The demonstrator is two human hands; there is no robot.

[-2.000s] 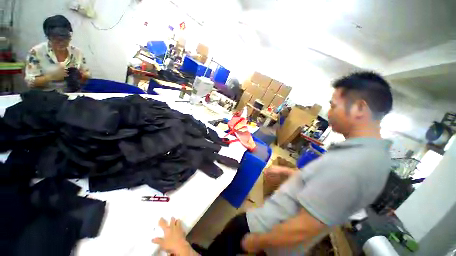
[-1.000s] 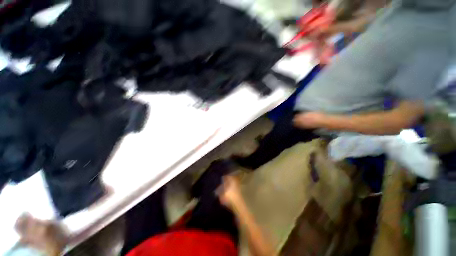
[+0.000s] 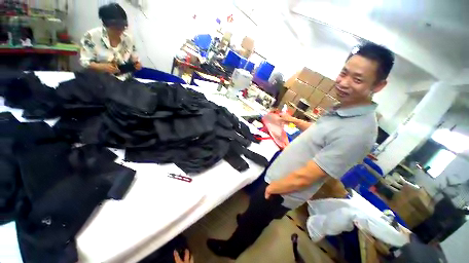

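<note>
A large heap of black fabric pieces (image 3: 169, 120) lies on the white-covered table (image 3: 154, 208). A nearer, flatter pile of black pieces (image 3: 56, 180) lies at the left, with a tiny pale mark on one piece. Red-and-dark thread snips (image 3: 180, 177) lie alone on the white cloth. My right hand (image 3: 183, 256) shows only as fingertips at the bottom edge, below the table edge; the rest is cut off, and whether it holds anything cannot be told. My left hand is out of the picture.
A person in grey (image 3: 329, 146) stands at the table's right side, one hand by a red bag (image 3: 275, 129). Another person (image 3: 110, 46) sits behind the table holding something dark. White plastic sacks (image 3: 349, 218), cartons (image 3: 311, 85) and blue bins (image 3: 362, 174) stand farther right.
The view swung down, then back up. My left hand has left the picture. The person in grey has turned toward me and reached to the red bag.
</note>
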